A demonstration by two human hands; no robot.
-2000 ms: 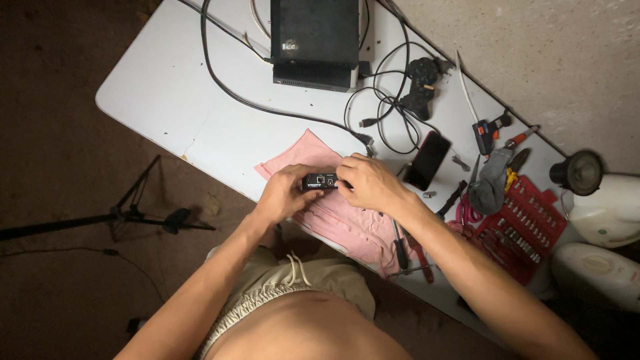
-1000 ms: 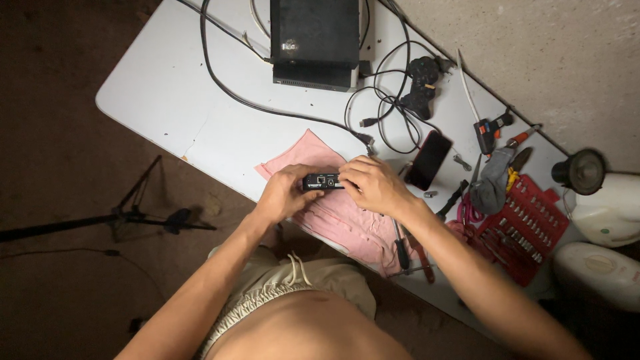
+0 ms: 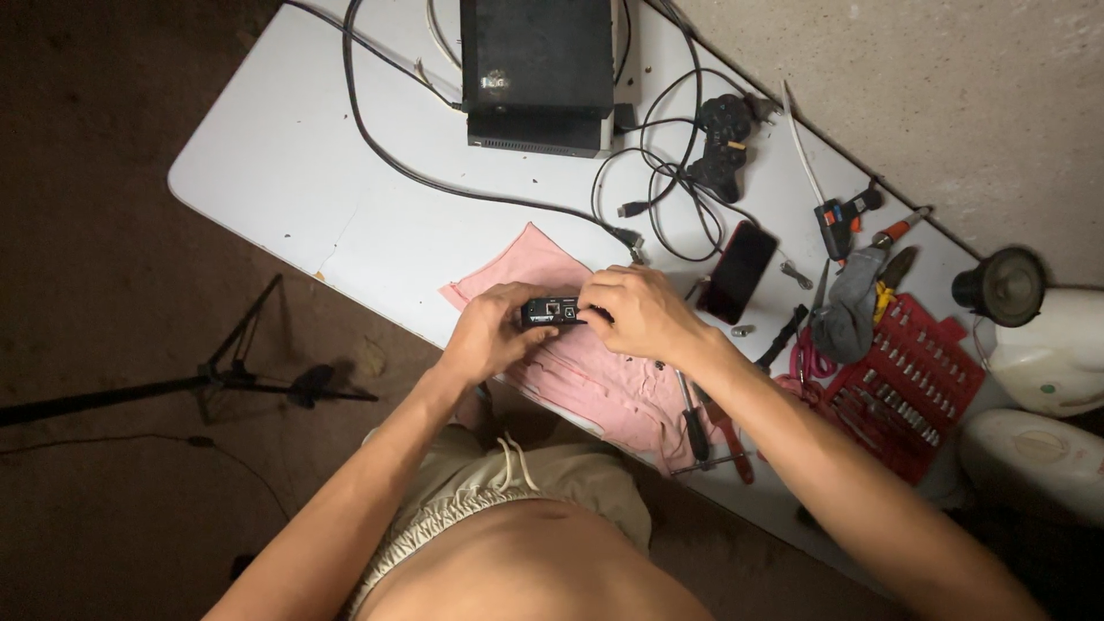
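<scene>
A small black electronic device [image 3: 550, 312] with ports on its upward face is held above a pink cloth [image 3: 595, 388]. My left hand [image 3: 496, 332] grips its left end, thumb along the lower edge. My right hand [image 3: 634, 310] has its fingers curled at the device's right end and covers part of it; whether they pinch a small part is hidden. A screwdriver with a black handle [image 3: 695, 431] and a red-handled tool [image 3: 737, 453] lie at the cloth's right edge. A smartphone [image 3: 738, 272] lies beyond my right hand.
A black console-like box [image 3: 539, 60] stands at the back of the white table [image 3: 259, 172]. Cables [image 3: 405, 172], a game controller [image 3: 724, 147], a glue gun [image 3: 841, 224] and an open red socket set [image 3: 914, 379] lie about. A black tripod [image 3: 216, 379] stands at the left.
My right hand's fingers have shifted slightly at the device's right end. My left hand keeps its hold on the device in about the same place.
</scene>
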